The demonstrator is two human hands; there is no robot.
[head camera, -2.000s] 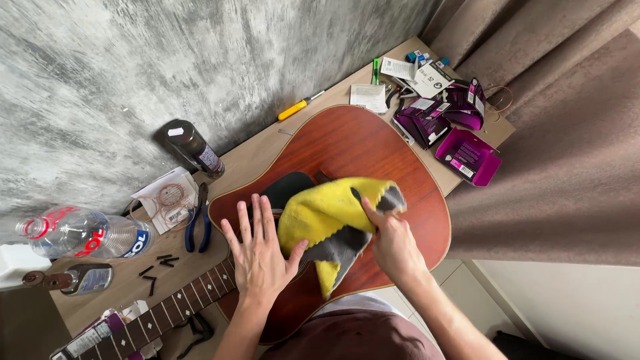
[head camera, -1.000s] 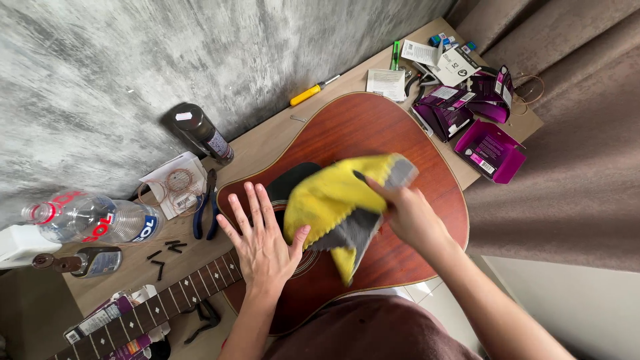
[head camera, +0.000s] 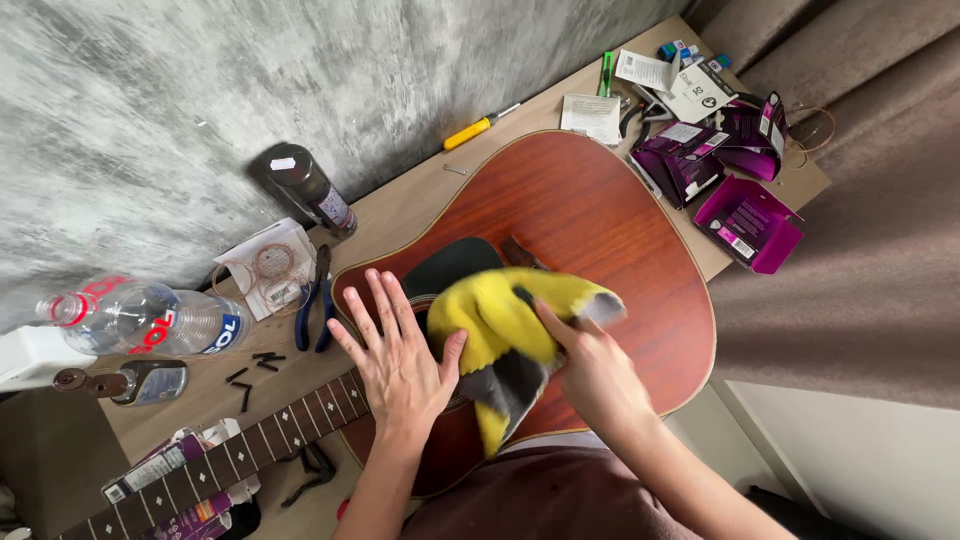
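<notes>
An acoustic guitar with a reddish-brown wooden top (head camera: 600, 195) lies face up, without strings over its fretboard (head camera: 247, 450). My left hand (head camera: 405, 375) rests with spread fingers on the body by the soundhole, its thumb at the edge of a yellow and grey cloth (head camera: 487, 315). My right hand (head camera: 592, 360) grips that cloth, which is blurred and lies bunched over the soundhole's right side and the top. The black pickguard (head camera: 457, 262) shows above the cloth, and the dark wooden bridge (head camera: 521, 253) is partly covered by it.
Along the wall stand a plastic bottle (head camera: 157, 315) and a dark spray can (head camera: 311, 191). Blue-handled pliers (head camera: 315, 300), black bridge pins (head camera: 244, 386), a coiled string (head camera: 274, 262), a small brown-capped bottle (head camera: 150, 382) and a yellow screwdriver (head camera: 469, 133) lie around the guitar. Purple packets (head camera: 750, 217) lie at right.
The right hand has stayed on the cloth, whose folds and position over the guitar's top have shifted. The left hand keeps its spread pose near the soundhole. The view has shifted slightly.
</notes>
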